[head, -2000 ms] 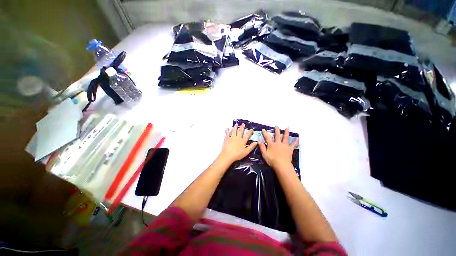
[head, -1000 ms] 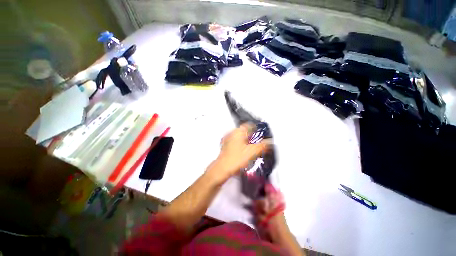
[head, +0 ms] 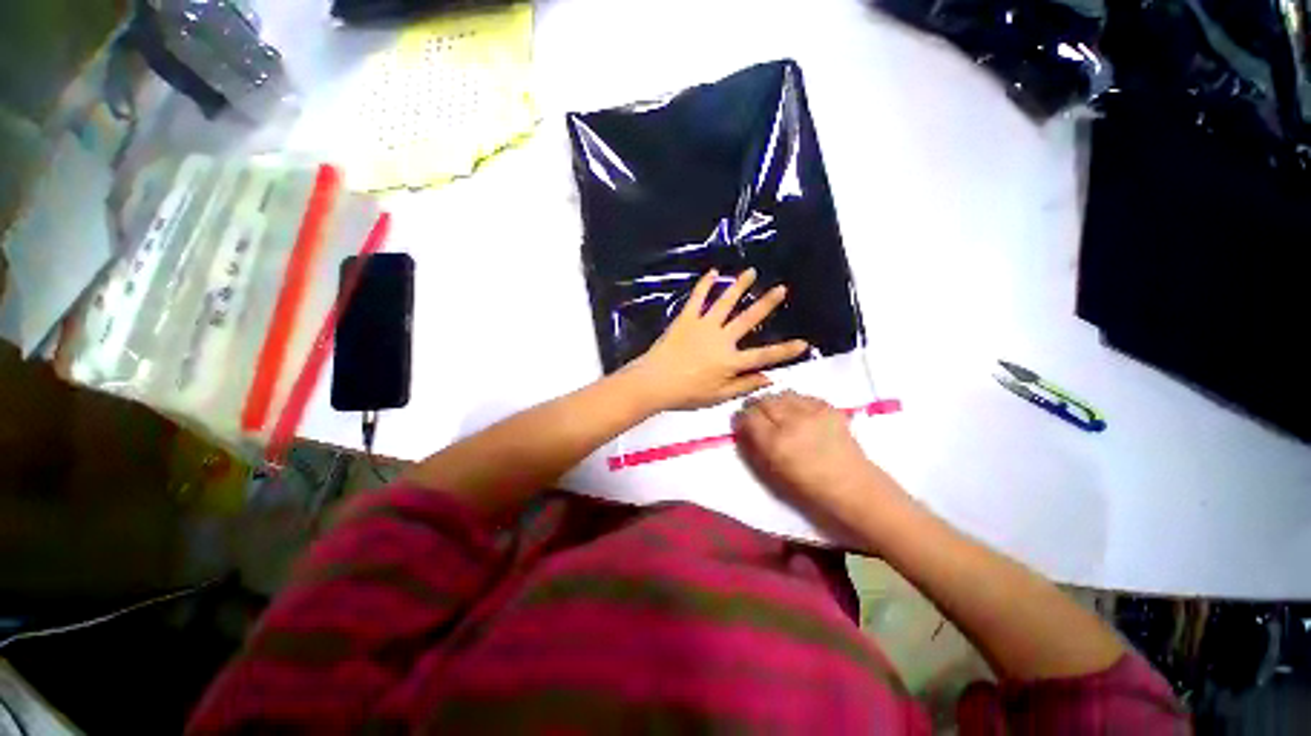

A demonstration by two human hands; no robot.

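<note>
A bagged black garment [head: 705,201] lies flat on the white table in front of me, its bag shiny and clear. The bag's open-looking flap end faces me, with a red-pink strip [head: 676,450] along its edge. My left hand [head: 707,345] lies spread, palm down, on the garment's near end. My right hand [head: 802,443] is curled over the strip and the flap edge, just below my left hand. Its fingertips are partly hidden, so I cannot tell whether it grips the strip.
A black phone [head: 373,334] with a cable lies left, beside empty polybags [head: 201,295] with red strips. A yellow sticker sheet [head: 449,98] is at the back left. Thread snips [head: 1051,396] lie right, near stacked black garments [head: 1201,259]. Bagged garments lie at the back right.
The bagged garment, blurred and bunched in my hands before, now lies flat with its strip end toward me. My left hand is spread on it. The view has tilted down, showing the yellow sheet.
</note>
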